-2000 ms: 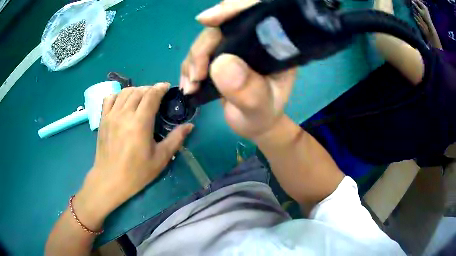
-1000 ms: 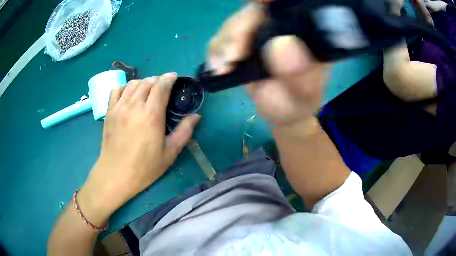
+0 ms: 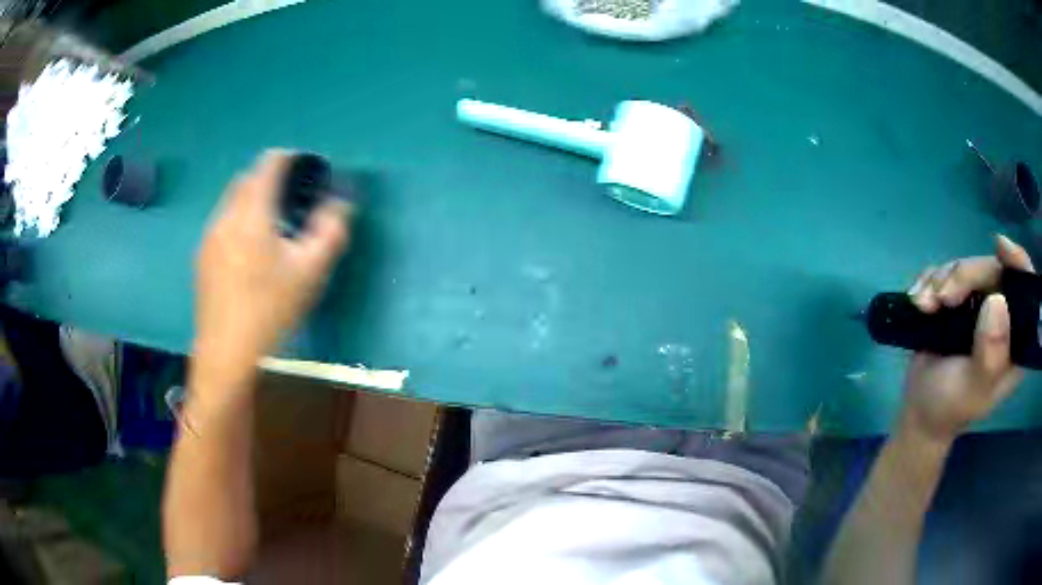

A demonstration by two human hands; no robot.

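Note:
My left hand (image 3: 246,246) is at the left over the green bench, blurred, and holds a dark fan housing (image 3: 304,192) between thumb and fingers. My right hand (image 3: 966,343) is at the right edge, closed around the black electric screwdriver (image 3: 931,325). The screwdriver's nose points left and its rear is cut off by the frame edge. The pale turquoise handheld fan body (image 3: 651,158) lies on the bench at the upper middle, its handle pointing left. A small reddish-brown piece (image 3: 698,128) lies partly behind its drum.
A dark housing (image 3: 129,181) stands at the far left beside a heap of white parts (image 3: 63,137). Another housing (image 3: 1012,191) is at the right edge. The screw bag (image 3: 640,16) is at the top. Tape strips (image 3: 737,377) mark the bench's near edge. A cardboard box (image 3: 383,457) is below.
The view has swung left. My left hand has carried a housing left, away from the fan body. My right hand with the screwdriver is now far to the right, apart from the housing.

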